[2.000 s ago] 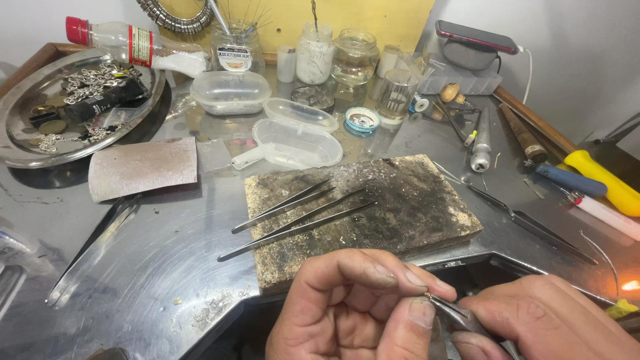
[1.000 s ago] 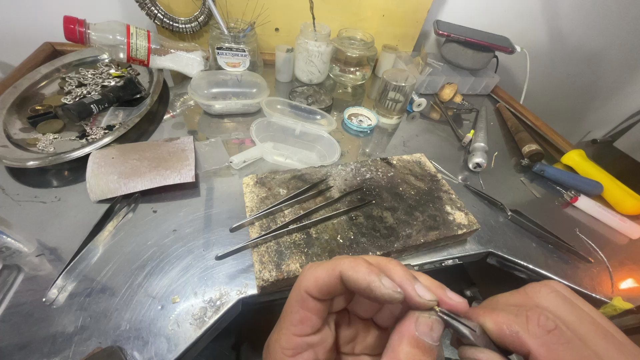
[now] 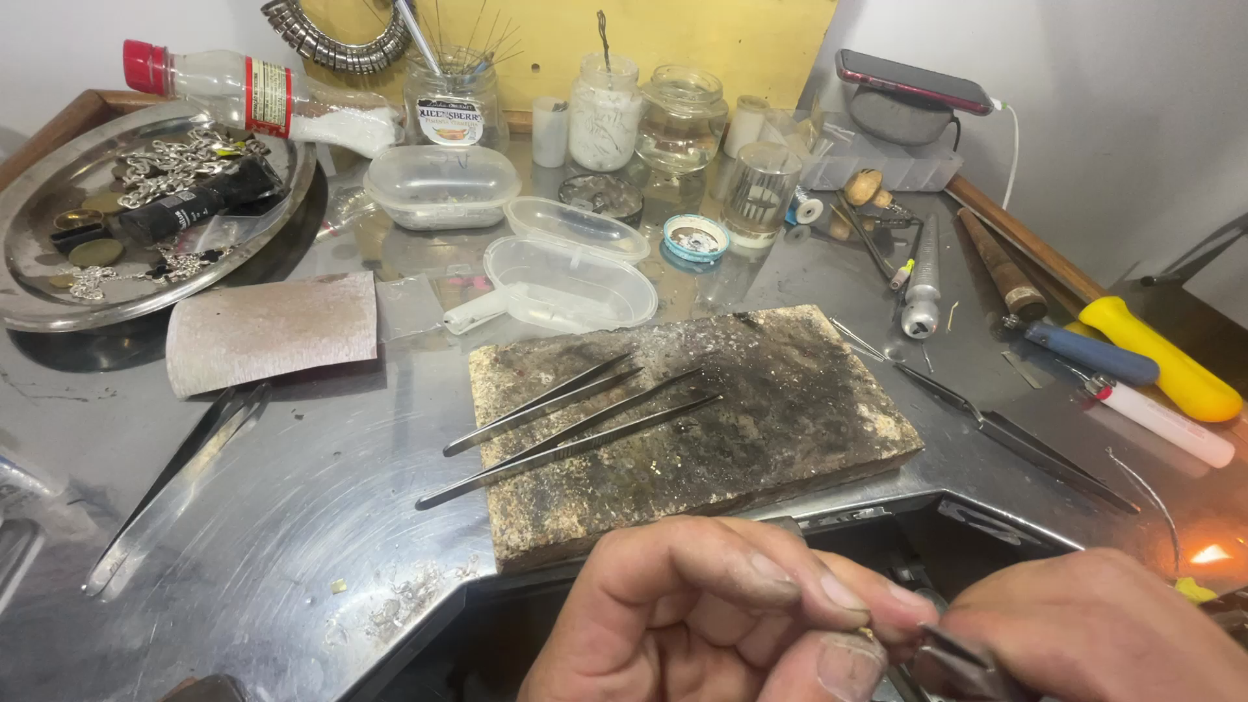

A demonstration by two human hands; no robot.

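Low in the head view, my left hand (image 3: pixel 702 604) pinches a tiny gold-coloured piece (image 3: pixel 866 634) between thumb and fingertips. Just to the right, my right hand (image 3: pixel 1092 624) holds a dark metal tool, apparently pliers (image 3: pixel 960 663), its jaws close to that piece; its handles are hidden. Beyond my hands lies a scorched soldering board (image 3: pixel 780 439) with pale crumbs on it. Two pairs of steel tweezers, the upper (image 3: pixel 536 405) and the lower (image 3: pixel 575 444), rest across its left part. Dark tweezers (image 3: pixel 1053 458) lie to the right of the board.
A round metal tray (image 3: pixel 29 283) with chains stands at the left, near curled abrasive paper (image 3: pixel 273 331) and more tweezers (image 3: pixel 175 487). Plastic containers (image 3: pixel 575 283) and glass jars (image 3: pixel 682 117) stand behind the board. Yellow-handled (image 3: pixel 1160 361) and blue-handled (image 3: pixel 1092 351) tools lie right. A small flame (image 3: pixel 1212 554) burns near my right hand.
My hands stay together at the front edge, with small shifts of the fingers and the tool. The tweezers and the board lie as before.
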